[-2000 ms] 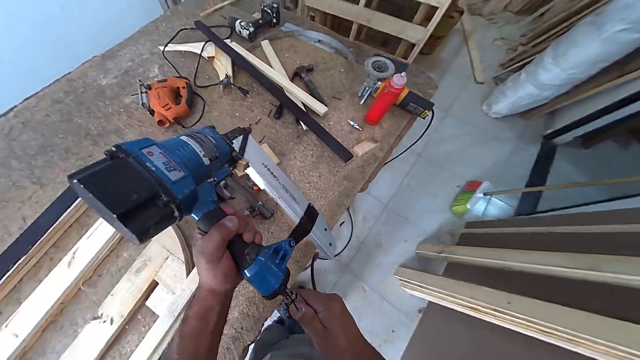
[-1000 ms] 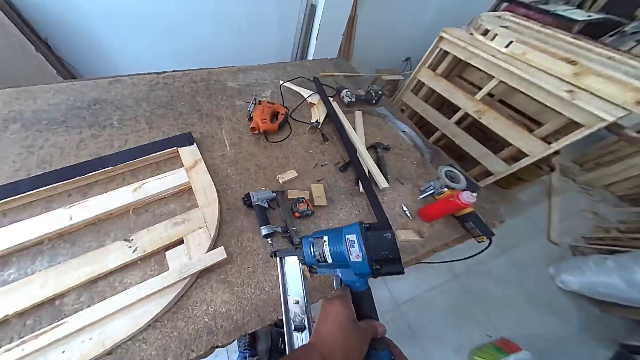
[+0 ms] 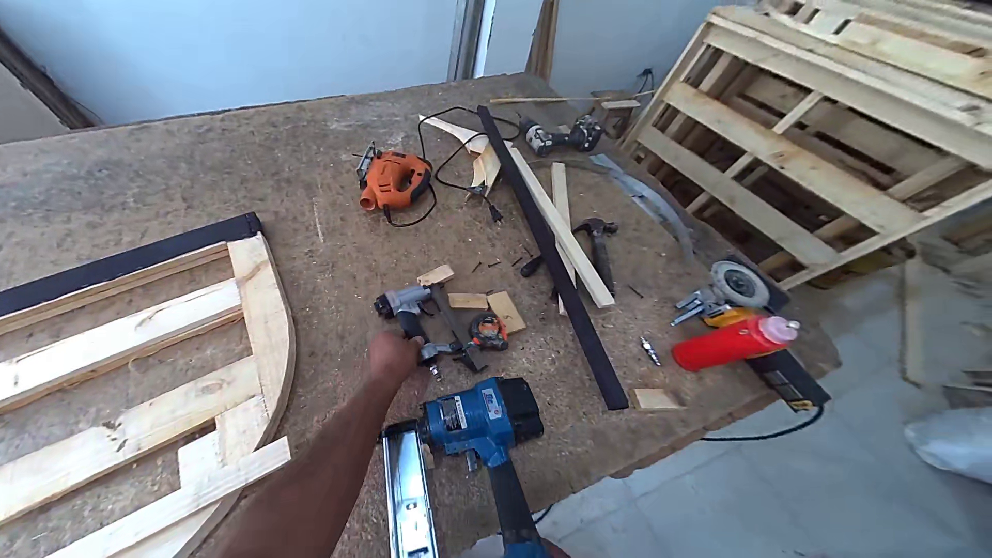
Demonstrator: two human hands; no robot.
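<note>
My left hand point(image 3: 393, 356) is closed around the handle of a small pneumatic nailer point(image 3: 404, 304) lying on the particleboard table. A large blue pneumatic nailer point(image 3: 477, 417) with a silver magazine lies nearer to me, its black handle pointing down the view. At the bottom edge, by the end of that handle, only a sliver of my right hand point(image 3: 555, 549) shows; its grip is hidden. An orange and black tape measure point(image 3: 489, 332) and small wood offcuts point(image 3: 505, 311) are just right of the small nailer. A metal air fitting point(image 3: 649, 350) lies farther right.
On the left lies a curved wooden frame point(image 3: 267, 310) with slats. An orange jigsaw point(image 3: 394, 180), a cordless drill point(image 3: 559, 136), a dark strip point(image 3: 554, 263), a claw hammer point(image 3: 601, 248), a red bottle point(image 3: 725, 343) and an angle grinder point(image 3: 783, 372) are about the table. Slatted wooden frames point(image 3: 783, 178) lean behind.
My left hand, on the blue nailer's grip two seconds ago, is now at the small nailer. The blue nailer has been lowered from in front of me. The view has swung left.
</note>
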